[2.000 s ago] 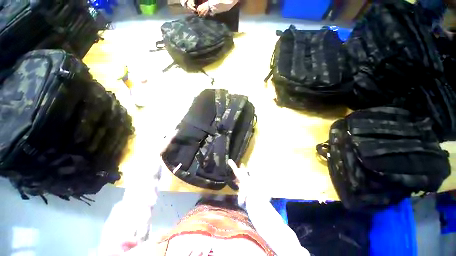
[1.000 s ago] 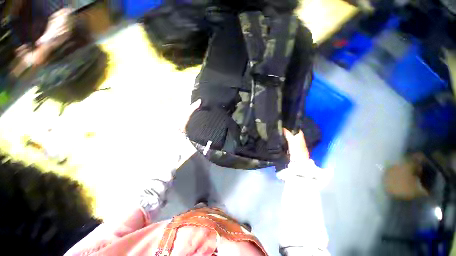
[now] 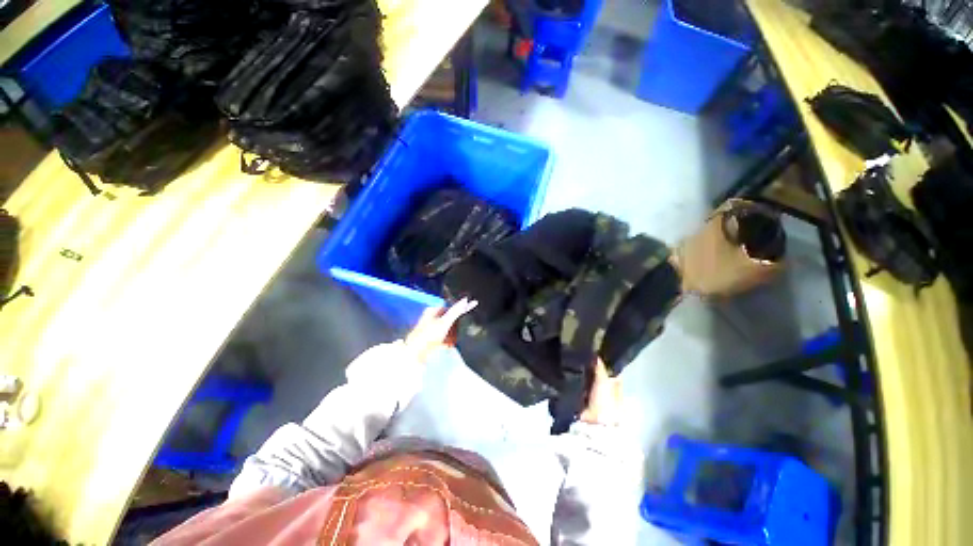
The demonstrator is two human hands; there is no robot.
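Observation:
A camouflage backpack [image 3: 576,304] hangs in front of me above the floor, its straps side towards me, partly over the near right rim of a blue plastic bin [image 3: 352,229]. My left hand [image 3: 440,325] holds its left edge. My right hand [image 3: 604,392] holds its lower right edge; some of its fingers are hidden by the bag. A dark camouflage backpack [image 3: 443,237] lies inside the bin, partly covered by the held one.
A pale table [image 3: 160,277] at left bears dark backpacks [image 3: 309,91]. Another table [image 3: 920,363] at right bears more bags. A cardboard box [image 3: 726,261] stands right of the held bag. A blue stool [image 3: 742,493] is at lower right, another [image 3: 213,427] at lower left.
The view has turned right from the table to the bin and floor. The backpack, on the table two seconds ago, was lifted off and now hangs at the bin, both hands still on it.

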